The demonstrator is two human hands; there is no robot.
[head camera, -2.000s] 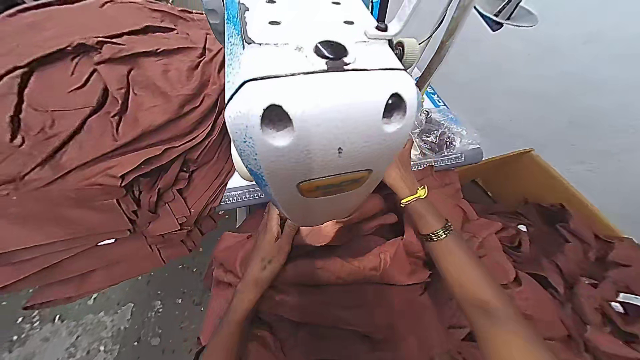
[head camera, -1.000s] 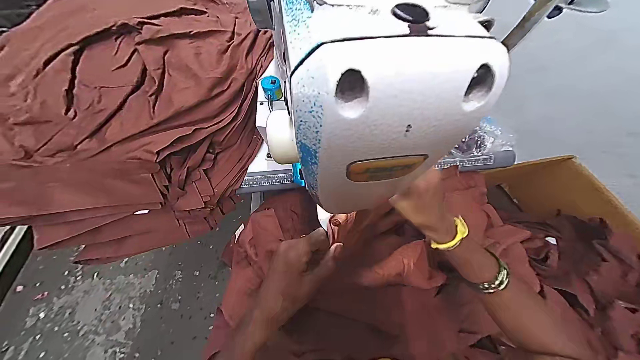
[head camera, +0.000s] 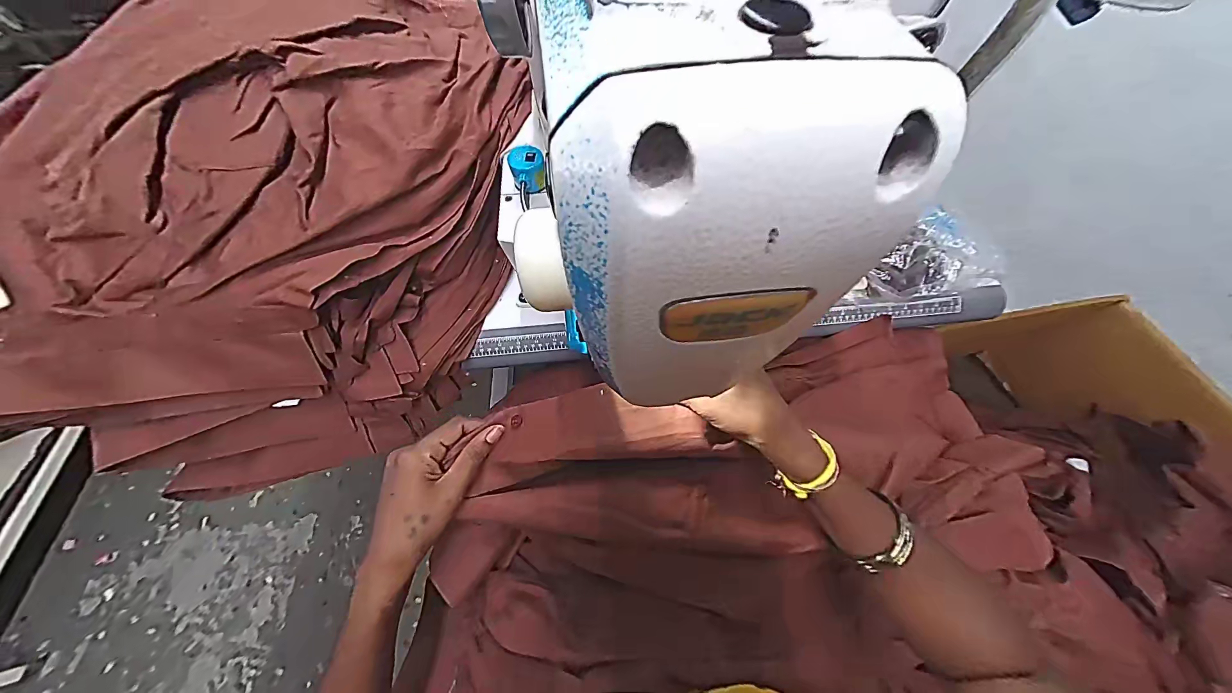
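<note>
A white Jack sewing machine head (head camera: 760, 202) hangs over the middle, hiding its needle area. Below its left side, my left hand (head camera: 438, 472) pinches the edge of a reddish-brown fabric garment (head camera: 597, 428) between thumb and fingers, beside a small dark button (head camera: 516, 421). The garment's band runs taut to my right hand (head camera: 746, 414), which grips it just under the machine head; the fingertips there are partly hidden. The rest of the garment falls in folds below both hands.
A large pile of brown fabric pieces (head camera: 231, 192) lies at the left. At the right, a cardboard box (head camera: 1078, 356) holds more brown garments. A clear plastic bag (head camera: 929, 260) rests on the machine table, near its printed ruler edge (head camera: 525, 344). Scraps litter the grey floor (head camera: 221, 568).
My hands, close together one second ago, are farther apart, with my left hand moved out to the left. The garment's band is now stretched between them, with a button showing.
</note>
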